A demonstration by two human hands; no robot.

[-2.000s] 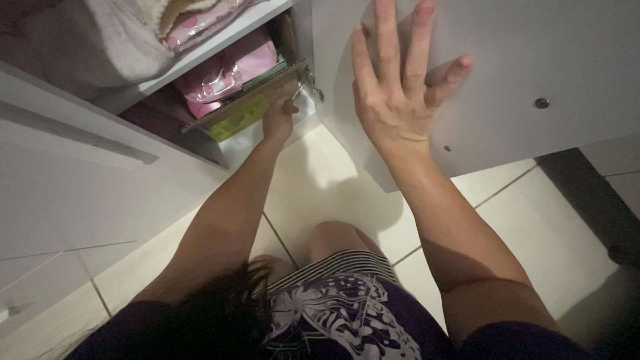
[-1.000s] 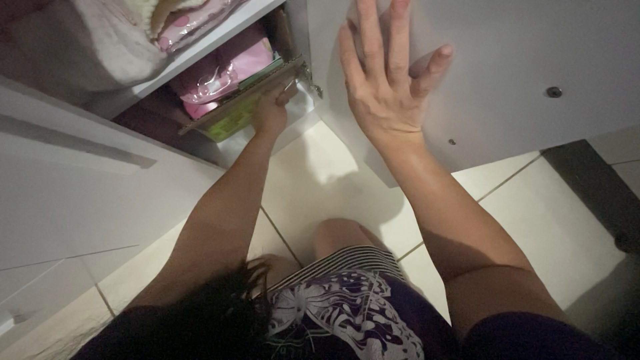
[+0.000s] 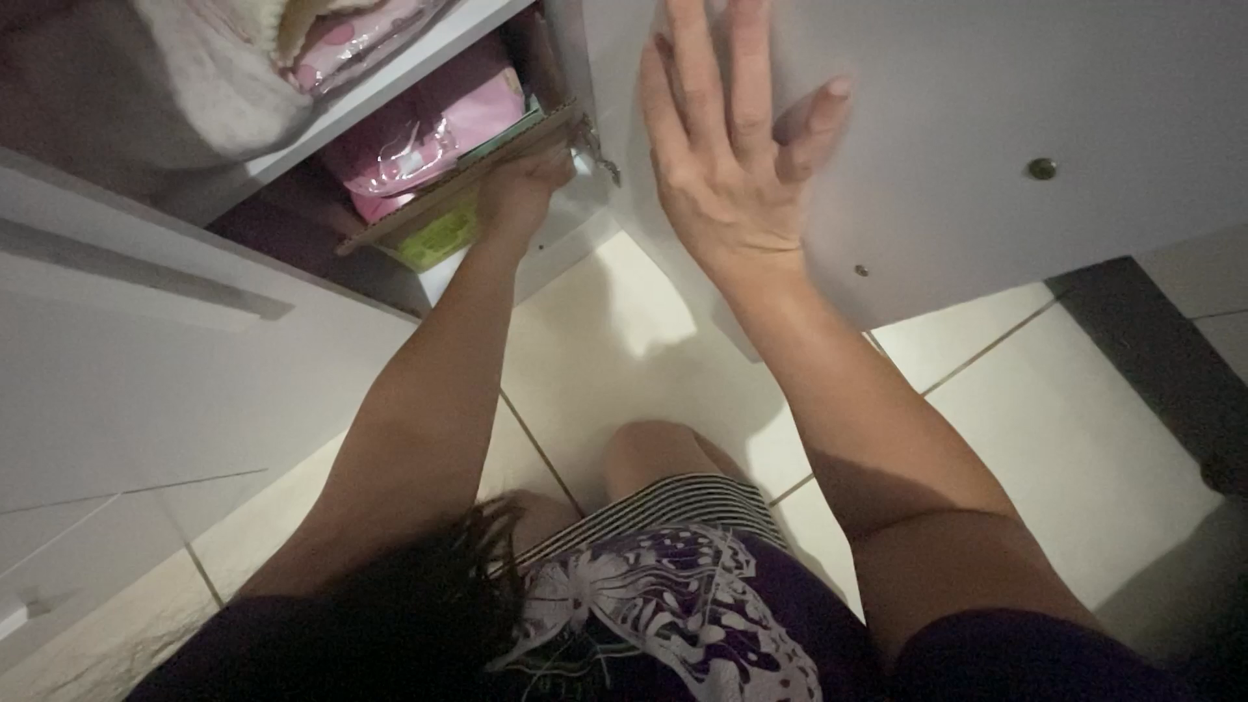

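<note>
My left hand (image 3: 526,190) is at the front of a cardboard box (image 3: 458,180) on the cabinet's low shelf, its fingers at the box's outer face near the right end. Whether they grip it cannot be told. A green-yellow patch (image 3: 437,237) shows on that face. Inside the box lie pink items in clear plastic wrap (image 3: 419,136). My right hand (image 3: 736,156) rests with fingers spread against the inner face of a white cabinet door (image 3: 936,117), holding nothing.
Above the box, a white shelf (image 3: 390,83) bears a pale fluffy cloth (image 3: 219,88) and a pink plastic-wrapped item (image 3: 341,49). Another white door (image 3: 175,341) with a long handle stands at left. A metal hinge (image 3: 600,151) is beside the box. A dark bar (image 3: 1141,341) crosses the tiled floor at right.
</note>
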